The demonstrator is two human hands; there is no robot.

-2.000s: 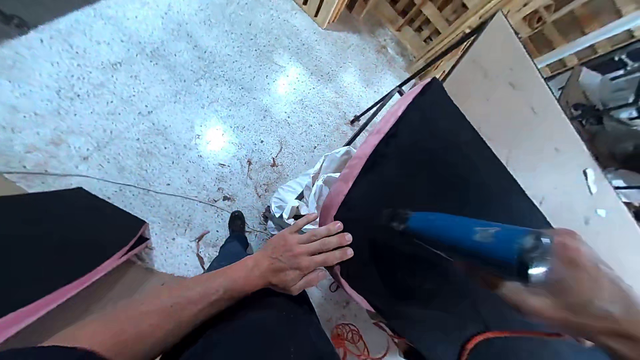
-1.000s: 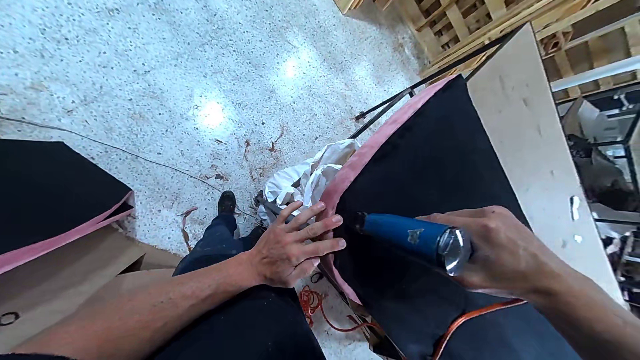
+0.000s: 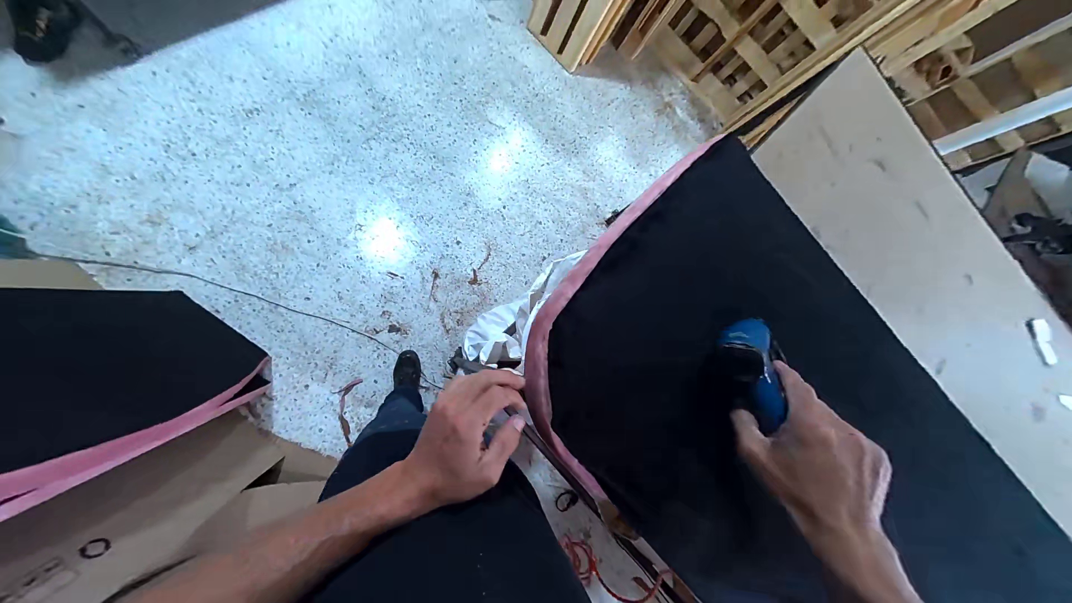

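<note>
A large panel covered in black fabric [image 3: 670, 285], with pink fabric edging [image 3: 578, 272] along its curved side, lies on the worktable. My right hand [image 3: 808, 452] grips a blue tool [image 3: 758, 368], likely a pneumatic stapler, over the black fabric; its working tip is hidden. My left hand [image 3: 473, 431] is at the near edge of the panel, fingers curled beside the pink edging; whether they pinch any material I cannot tell. White plastic sheeting [image 3: 502, 331] hangs below the edge, just beyond the left hand.
Another black panel with pink edging [image 3: 109, 368] rests on cardboard [image 3: 209, 469] at left. Wooden pallets [image 3: 754, 42] stand at the upper right. Bare board [image 3: 888, 201] extends past the fabric. A thin cable [image 3: 251, 297] crosses the speckled floor; a red-orange hose [image 3: 595, 569] lies below the table.
My left hand has gone from lying spread on the pink edge to curled fingers beside it. The blue tool in my right hand has moved away from that edge, farther over the black fabric.
</note>
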